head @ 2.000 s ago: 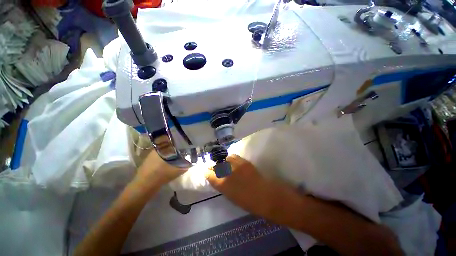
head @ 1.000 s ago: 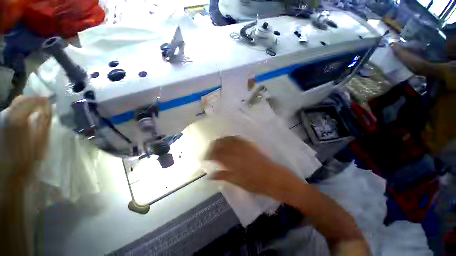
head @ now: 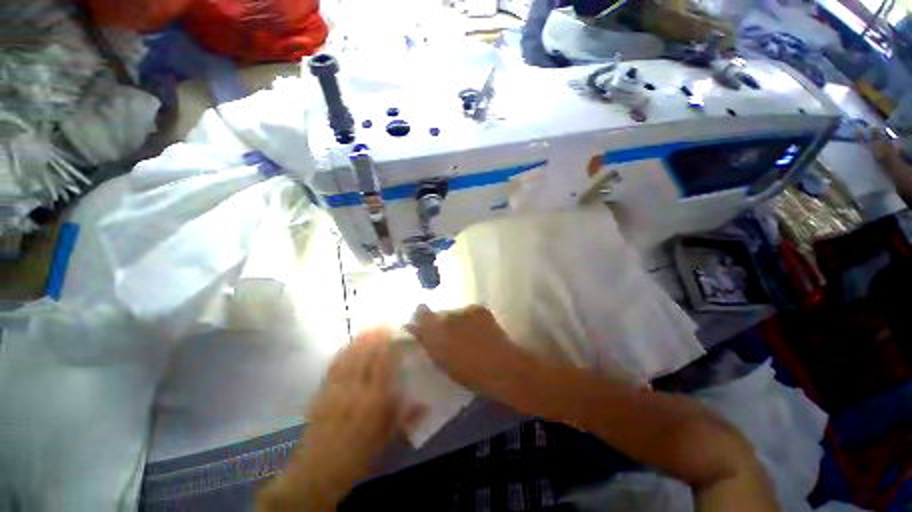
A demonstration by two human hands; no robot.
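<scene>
A small white cut piece [head: 432, 400] lies in front of the needle area, its lower corner over the table's front edge. My left hand [head: 362, 400] lies on its left side, fingers pointing at the machine. My right hand [head: 462, 345] pinches its upper edge near the presser foot. The white garment panel [head: 570, 280] spreads under and right of the sewing machine head [head: 480, 150]. The dark round knob [head: 427, 268] sits just above my right fingertips. The presser foot and needle are lost in the glare.
Rumpled white sewn work [head: 200, 240] lies left of the head. A ruler strip [head: 215, 478] runs along the front edge. A parts tray [head: 718, 275] and control panel [head: 735, 160] are at right. Red fabric [head: 255, 28] is behind. Another person's hand [head: 690, 25] shows at the back.
My left hand has come from the far left to the small piece before the needle. My right hand has closed on the piece's upper edge. The view has shifted, showing more of the left side.
</scene>
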